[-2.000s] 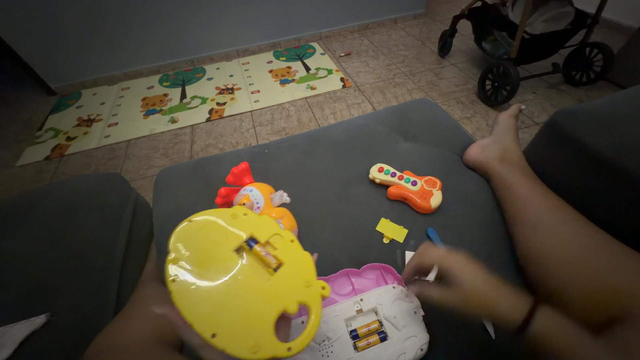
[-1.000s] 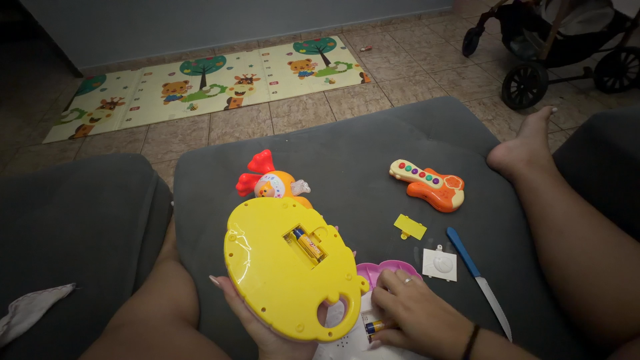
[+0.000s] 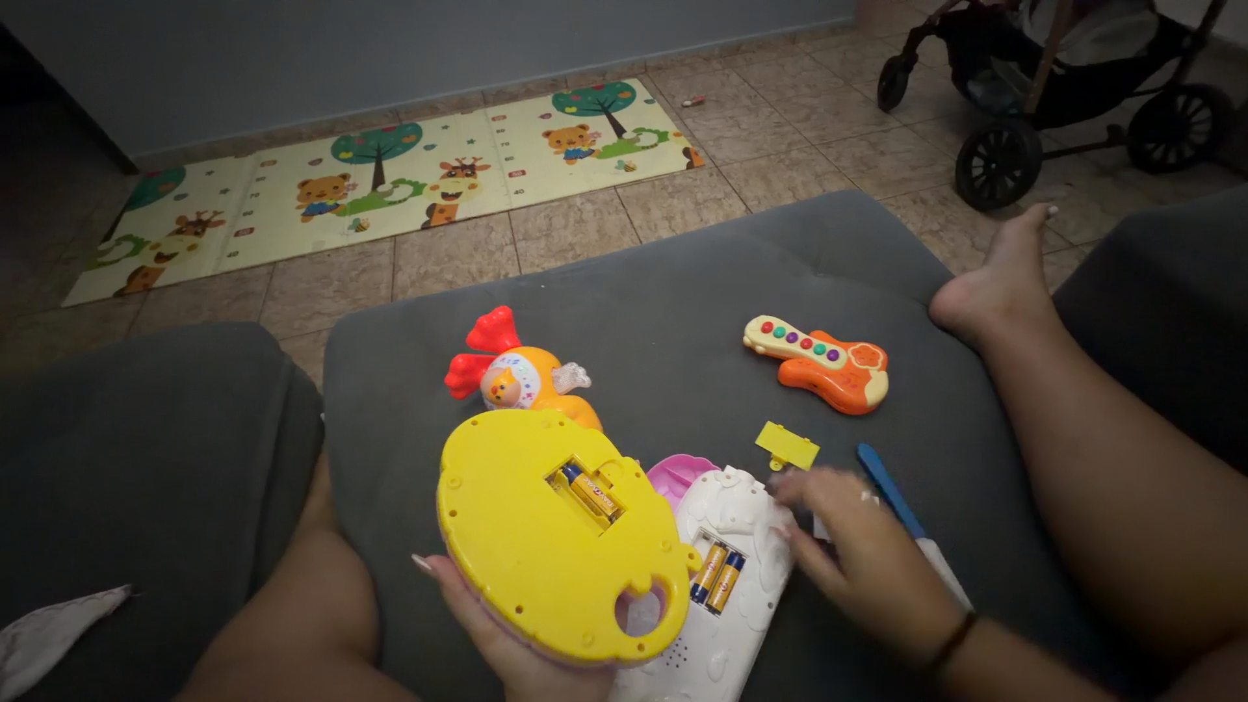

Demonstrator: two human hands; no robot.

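Observation:
My left hand (image 3: 497,634) holds a yellow plastic toy (image 3: 546,546) from below, its back facing up. A battery (image 3: 592,490) lies in its uncovered compartment. Beside and partly under it is a white and pink toy (image 3: 751,595) with two batteries (image 3: 718,577) in its uncovered compartment. My right hand (image 3: 868,556), blurred, is at that toy's right edge with fingers apart; whether it touches the toy is unclear. Just above the hand lies a yellow battery cover (image 3: 788,446). A white piece is mostly hidden behind the hand. A knife with a blue handle (image 3: 889,487) lies to the right.
On the grey cushioned seat (image 3: 663,361) are an orange toy guitar (image 3: 829,370) and an orange toy with red feet (image 3: 531,375). My legs lie on both sides. Beyond, on the tiled floor, are a patterned play mat (image 3: 409,185) and a stroller (image 3: 1053,97).
My right hand has moved off the white toy's battery compartment, where it was one second ago, towards the toy's right edge. Both batteries there now show. My left hand still holds the yellow toy.

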